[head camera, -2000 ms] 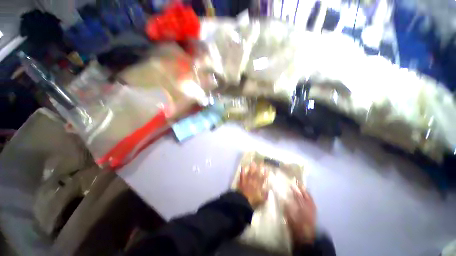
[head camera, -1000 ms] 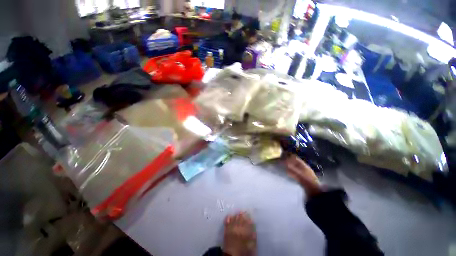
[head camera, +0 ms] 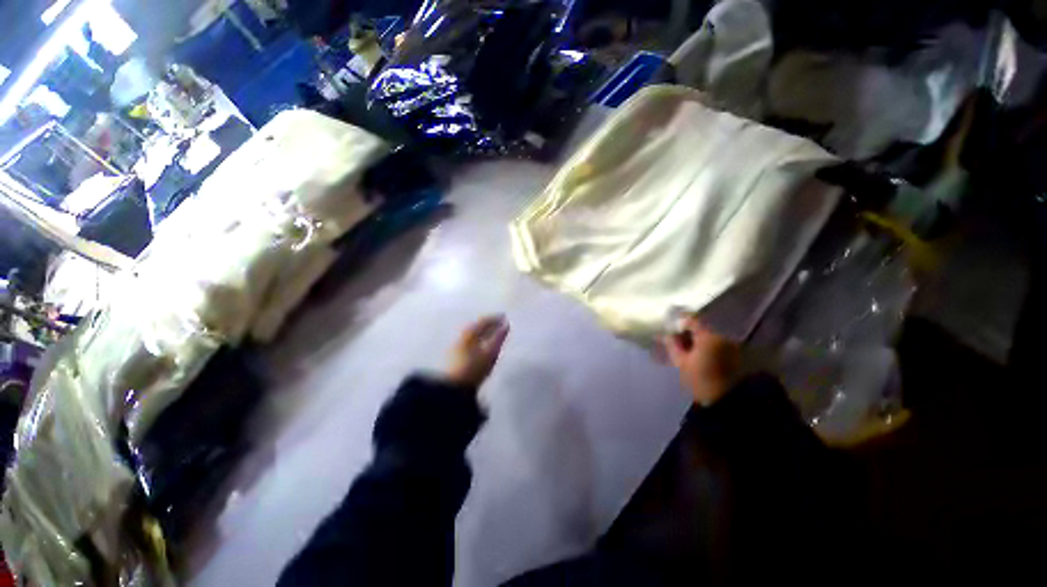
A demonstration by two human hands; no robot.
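Note:
A pile of unpacked cream dresses (head camera: 689, 218) lies at the right of the pale table (head camera: 551, 424), spread with soft folds and no shine. My right hand (head camera: 703, 358) pinches the near edge of the cream cloth. My left hand (head camera: 478, 349) hovers over the table to the left of the pile, its fingers slightly bent and apart, holding nothing that I can see.
Bagged cream garments (head camera: 230, 229) line the table's far and left edge, with dark bagged garments (head camera: 207, 436) beside them. Dark glossy bags (head camera: 431, 98) lie at the back. Crumpled spare polybags (head camera: 844, 333) sit in a yellow-rimmed container at the right.
The view has swung to the right, to the cream pile. My right hand has moved from the table's far side to the dresses and taken hold of the cloth. My left hand has lifted off the table.

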